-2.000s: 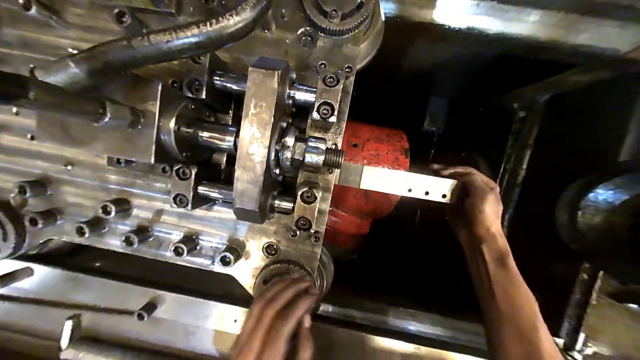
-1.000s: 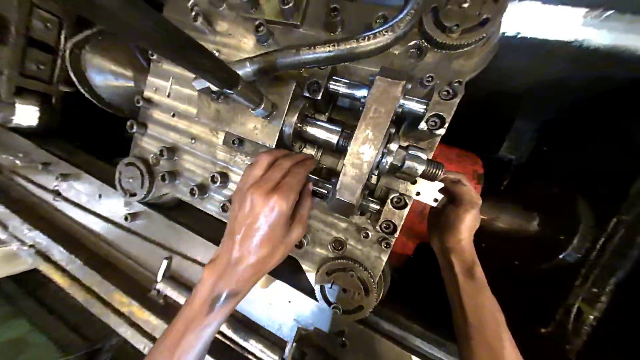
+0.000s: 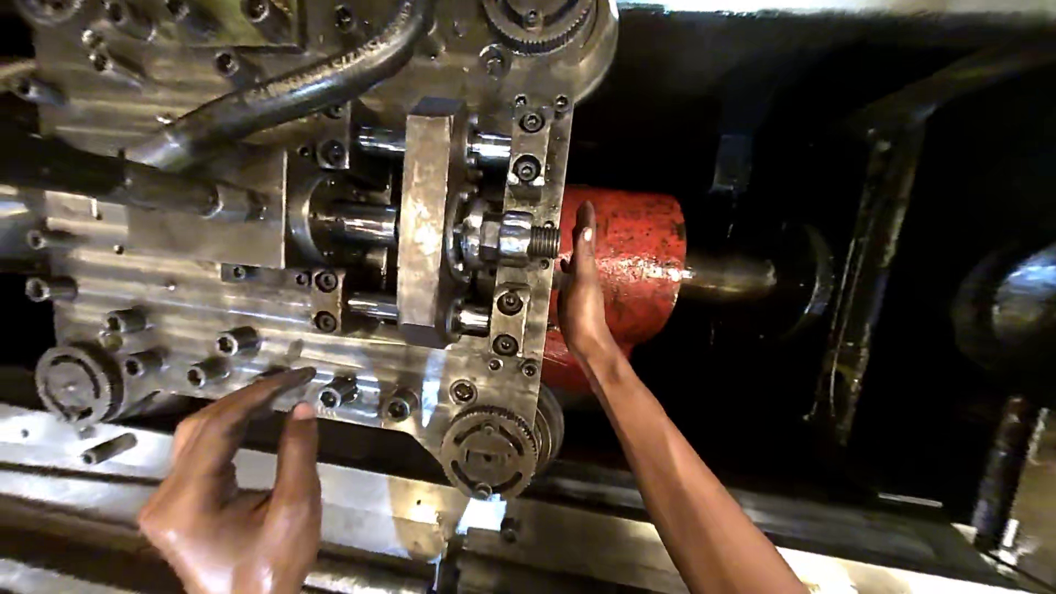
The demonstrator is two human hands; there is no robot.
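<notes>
My left hand (image 3: 239, 487) hangs in front of the lower edge of the steel machine plate (image 3: 198, 305), thumb and fingers apart, holding nothing. Beside its fingertips stand several socket head screws (image 3: 238, 341). My right hand (image 3: 586, 289) is edge-on at the plate's right side, in front of a red cylindrical part (image 3: 635, 256). Its palm side is turned away, so whether it holds something is hidden. Just left of its fingers is the threaded end of a rod (image 3: 544, 242) with a steel nut (image 3: 516, 238), which passes through a thick steel crossbar (image 3: 425, 223) on guide rods (image 3: 375, 223).
A black hydraulic hose (image 3: 289, 91) curves over the plate's upper left. Toothed round adjusters (image 3: 488, 452) sit at its corners. A shaft (image 3: 734, 276) runs right from the red part into a dark recess. Below lie steel machine rails (image 3: 412, 503).
My left hand has left the guide rods and moved down and left. The white drilled strip seen in my right hand earlier no longer shows. The view has turned and shifted.
</notes>
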